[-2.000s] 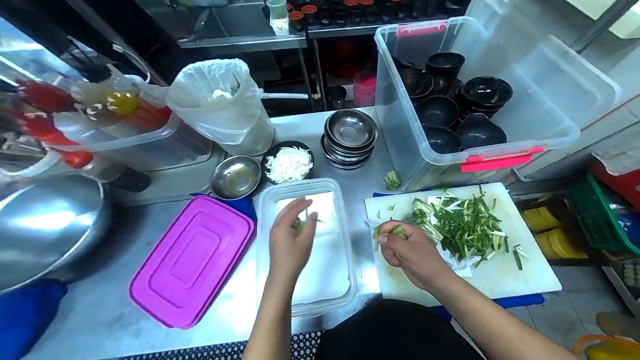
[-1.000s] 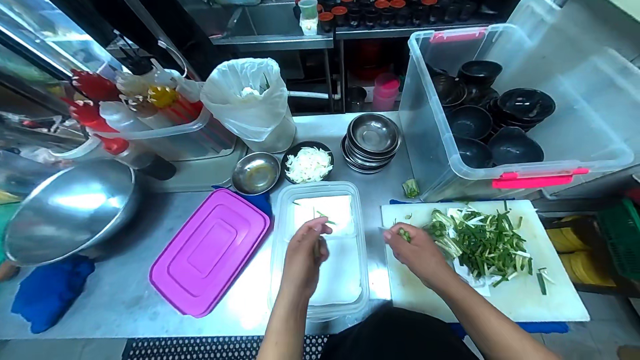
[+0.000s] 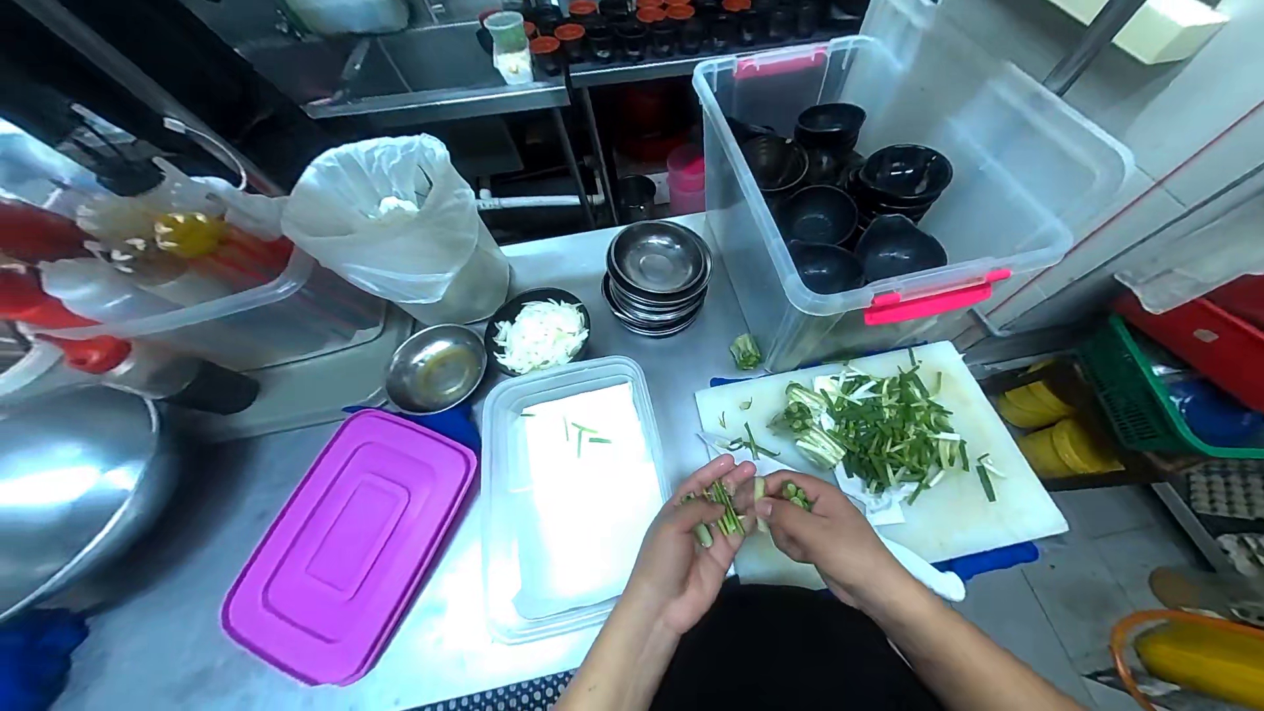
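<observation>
My left hand [image 3: 691,543], palm up, holds several short cut green stalks [image 3: 728,509]. Close beside it, my right hand [image 3: 815,523] pinches more green pieces between thumb and fingers over the left edge of the white cutting board [image 3: 997,513]. A heap of chopped green vegetable [image 3: 889,425] lies on that board, with a white-handled knife [image 3: 923,568] partly hidden by my right hand. To the left, a clear plastic container [image 3: 501,583] lined with white paper [image 3: 583,504] holds a few thin green pieces [image 3: 581,437].
A purple lid [image 3: 351,543] lies left of the container. Behind are a metal bowl [image 3: 435,368], a black bowl of white shreds [image 3: 540,336] and stacked metal dishes [image 3: 659,262]. A large clear bin [image 3: 770,247] of black bowls stands behind the board. A steel bowl [image 3: 69,484] sits far left.
My left hand has moved right, from over the container to beside my right hand at the board's edge. Green pieces now show on the paper in the container.
</observation>
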